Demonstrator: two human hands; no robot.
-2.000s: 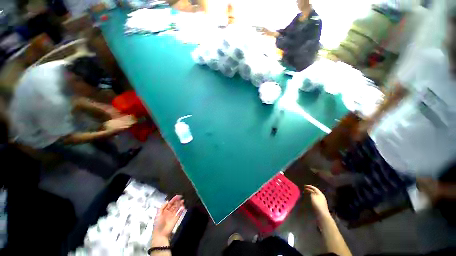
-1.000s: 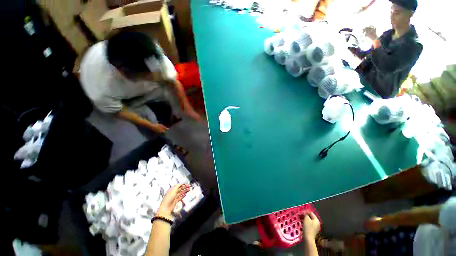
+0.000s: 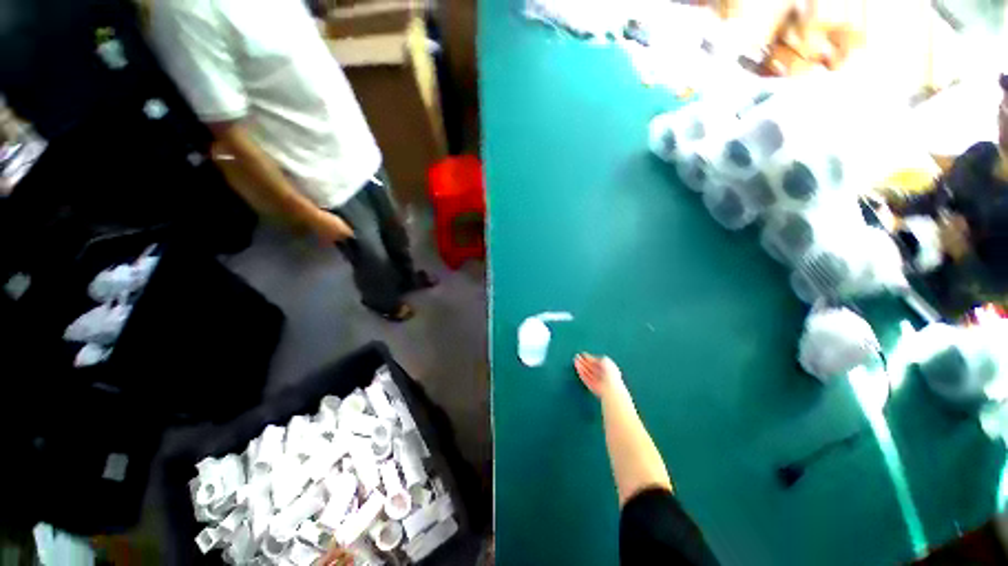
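Observation:
My right hand (image 3: 597, 374) is over the green table (image 3: 564, 475), with nothing seen in it, just right of a white bottle with a bent spout (image 3: 534, 342). A little of my left hand (image 3: 340, 556) shows at the bottom edge, over white plastic parts (image 3: 321, 475) heaped in a black crate (image 3: 448, 442); it is mostly cut off, so its grip is unclear. A lone white appliance (image 3: 837, 343) lies on the table at the right, and a dark plug (image 3: 790, 475) lies nearer me.
White appliances (image 3: 788, 236) are piled on the table's far right side. A person in a white shirt (image 3: 298, 100) stands left of the table near a red stool (image 3: 458, 205). Dark crates with white items (image 3: 102, 323) are at the left. Another person in dark clothes (image 3: 978, 188) is at the right edge.
My right hand has moved from the pink stool to above the table. My left hand has dropped towards the bottom edge. The person at the left now stands upright. The view has shifted.

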